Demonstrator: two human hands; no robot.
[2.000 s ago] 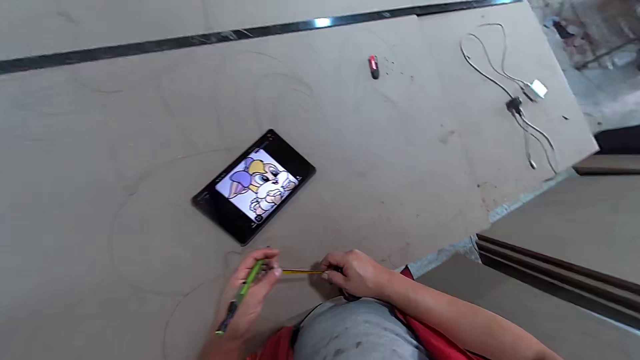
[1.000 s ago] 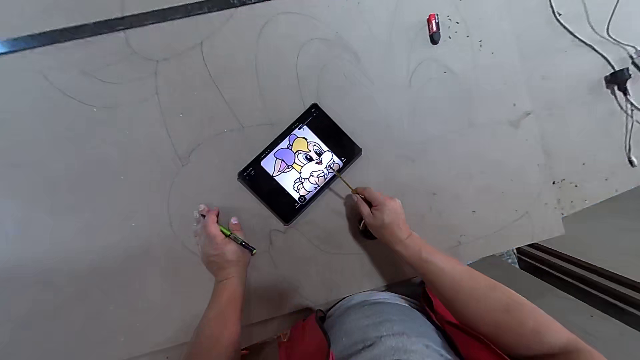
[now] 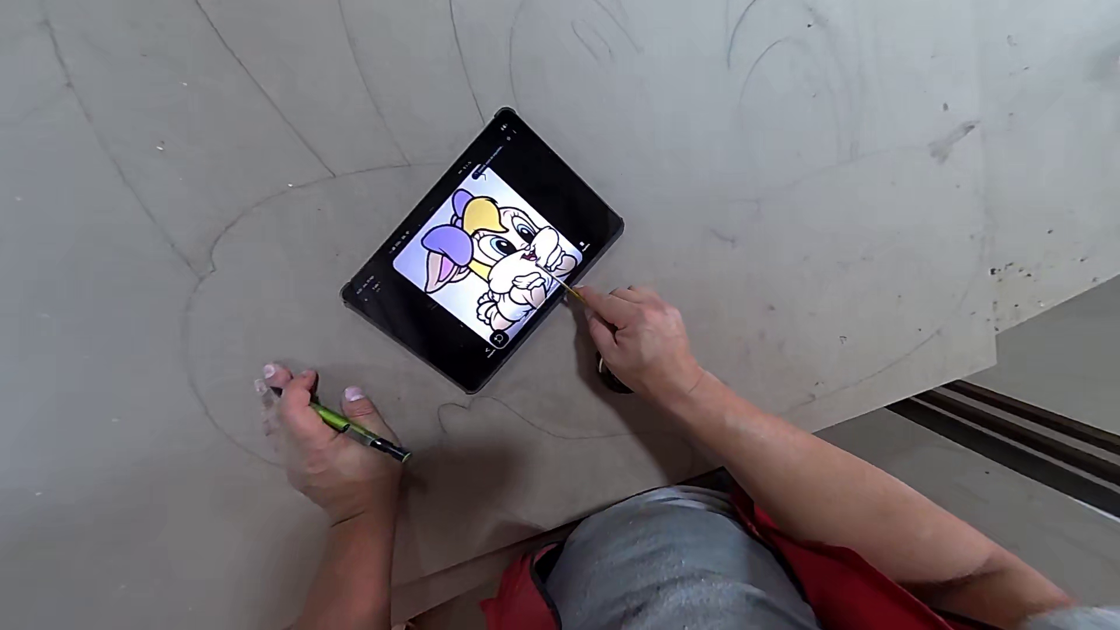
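Observation:
A tablet point(image 3: 420, 337) lies aslant on the grey board, its screen lit with a cartoon rabbit that has purple and yellow parts. To its lower left, my left hand point(image 3: 337, 446) holds a green and black pen point(image 3: 337, 418) between its fingers, the dark end pointing to the lower right. My right hand point(image 3: 643, 337) grips a thin yellow stick point(image 3: 575, 293), perhaps a pencil or brush, whose far end reaches over the tablet's lower right edge onto the picture. A dark round object point(image 3: 611, 376) shows partly under the right hand; what it is cannot be told.
The large grey board point(image 3: 787, 262) carries faint curved pencil lines around and above the tablet. Its stepped edge runs along the lower right, beside dark rails point(image 3: 1006, 437) and another grey sheet point(image 3: 1032, 507). Small chips and specks lie at the right.
Two seconds ago both hands were close together below the tablet, the yellow stick between them. They have since parted, and the right hand has brought the stick to the screen. The view has shifted closer.

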